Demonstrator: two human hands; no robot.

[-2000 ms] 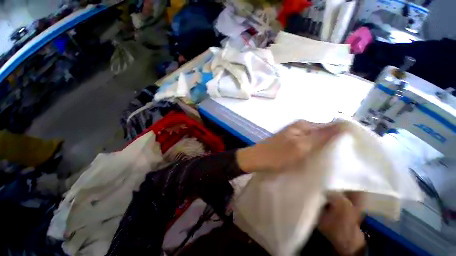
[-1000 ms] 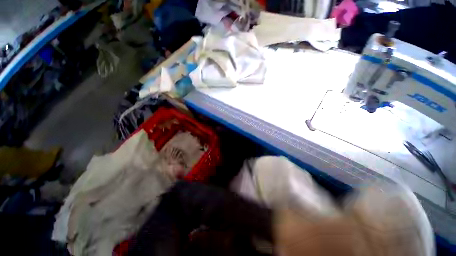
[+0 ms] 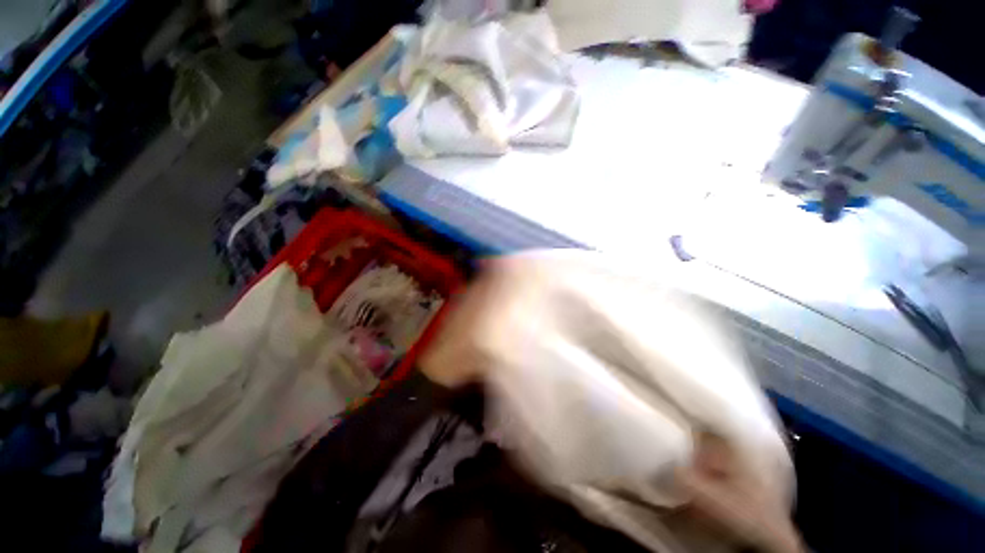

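Note:
A cream garment piece (image 3: pixel 605 378), blurred by motion, hangs in soft folds between my hands in front of the table edge. My left hand (image 3: pixel 470 329) is closed on its upper left part; the fingertips are hidden by the cloth. My right hand (image 3: pixel 740 497) holds its lower right part near the bottom of the picture and is blurred. The sewing machine head (image 3: pixel 864 140) stands on the white table to the right, with its lit needle area away from the cloth.
A crumpled cream piece (image 3: pixel 486 92) and flat cut panels (image 3: pixel 648 24) lie at the table's back. Dark snips (image 3: pixel 918 319) lie on the right. A red basket (image 3: pixel 432 270) stands left of the table, cream cloth (image 3: pixel 232 400) draped over it. Cloth heaps lie on the floor.
The garment piece and my hands dropped from near the needle to below the table edge, then rose and moved left, with the cloth spread out again. The view has shifted slightly.

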